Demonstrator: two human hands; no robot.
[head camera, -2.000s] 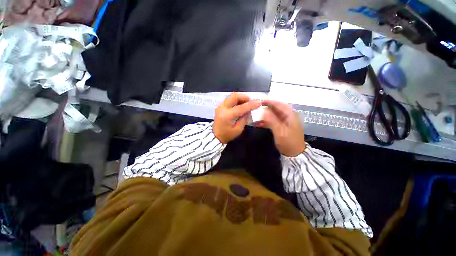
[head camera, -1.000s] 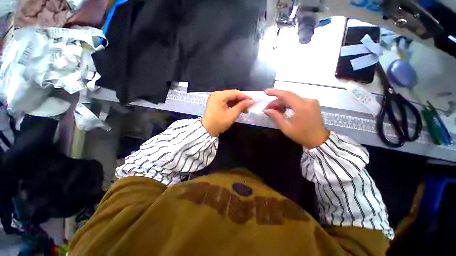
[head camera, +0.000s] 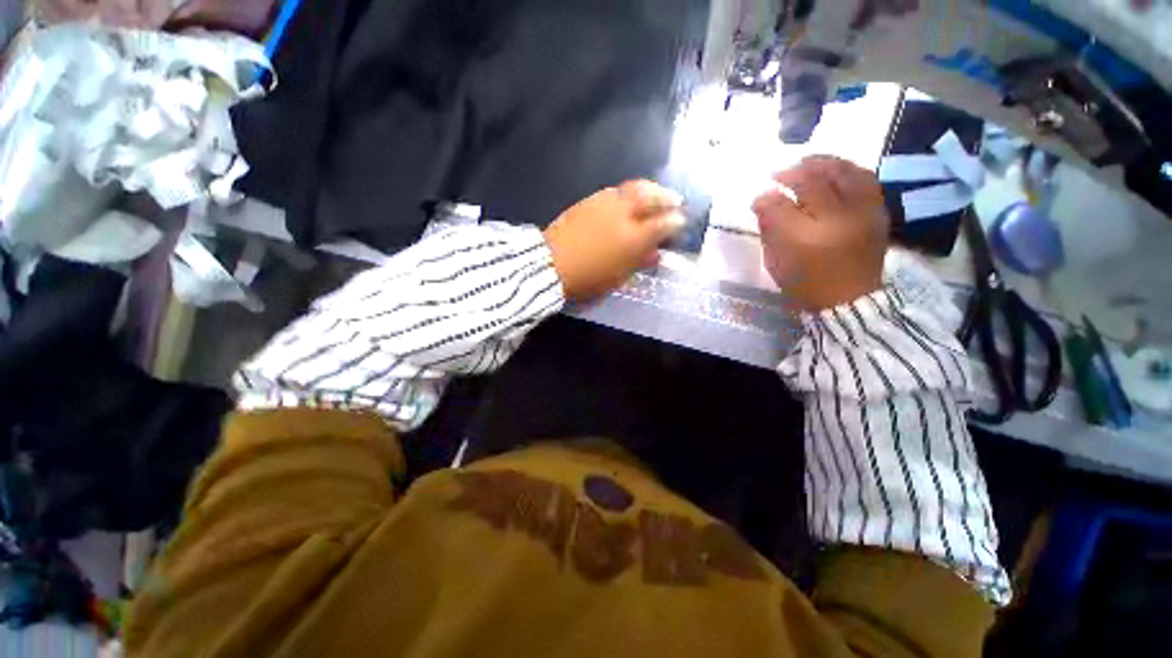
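Black fabric panels (head camera: 514, 103) lie on the machine bed at the upper left and centre. My left hand (head camera: 620, 238) has its fingertips closed at the near right corner of the panel. My right hand (head camera: 826, 234) is to the right, just in front of the needle area, its fingers bent. Something white shows by its fingertips, but glare hides whether it is held. The presser foot area (head camera: 752, 64) of the sewing machine is above and between my hands, under a glaring lamp.
A phone (head camera: 919, 231) with pale strips, a lilac disc (head camera: 1026, 238), black-handled scissors (head camera: 1015, 341) and green and blue tools (head camera: 1101, 373) lie right of my right hand. White scraps (head camera: 116, 142) heap at left. A measuring scale (head camera: 701, 309) runs along the table edge.
My hands have moved apart and forward from the table edge, where they held a small white piece between them. My left hand is now at the fabric corner, my right nearer the needle.
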